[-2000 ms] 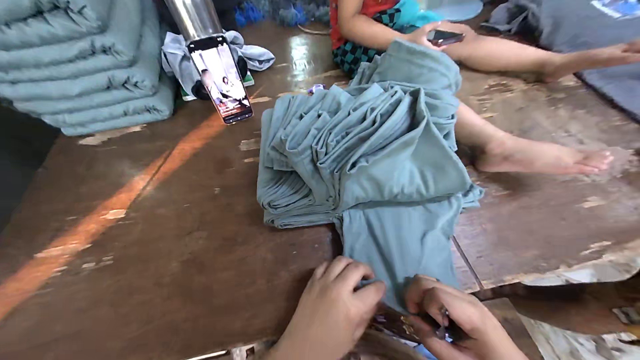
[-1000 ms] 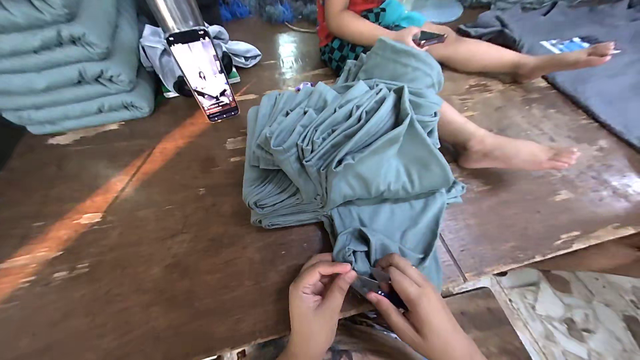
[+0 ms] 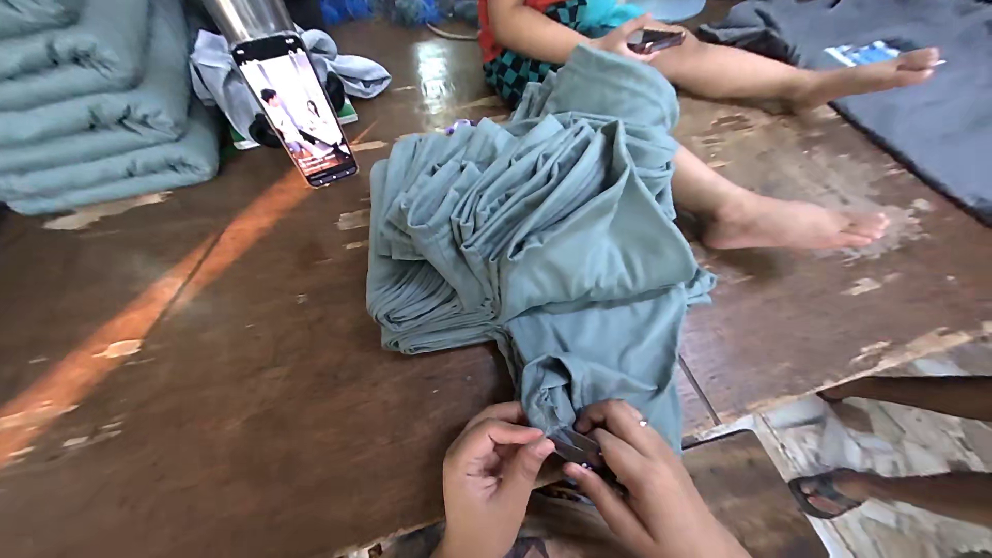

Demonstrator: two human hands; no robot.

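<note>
A heap of grey-green fabric pieces [image 3: 542, 225] lies on the wooden table, its lower part draping toward the near edge. My left hand [image 3: 492, 473] pinches the fabric's near end between thumb and forefinger. In my right hand [image 3: 635, 473] is a small dark metal tool [image 3: 580, 448], perhaps thread snips, with its tip at the pinched fabric; my fingers cover part of it. A ring shows on one right finger.
A lit smartphone [image 3: 298, 112] leans on a metal tumbler [image 3: 248, 15]. Folded grey-green quilted cloth [image 3: 93, 116] is stacked at left. Another person's bare legs [image 3: 783, 225] stretch across the table [image 3: 232, 387] behind the heap. A dark mat [image 3: 914, 101] lies at right; another person's sandalled foot [image 3: 833, 492] is on the floor.
Two seconds ago my hands were at the table's edge on the hanging cloth; now they are at a bunched part of it raised higher. The view has shifted slightly.
</note>
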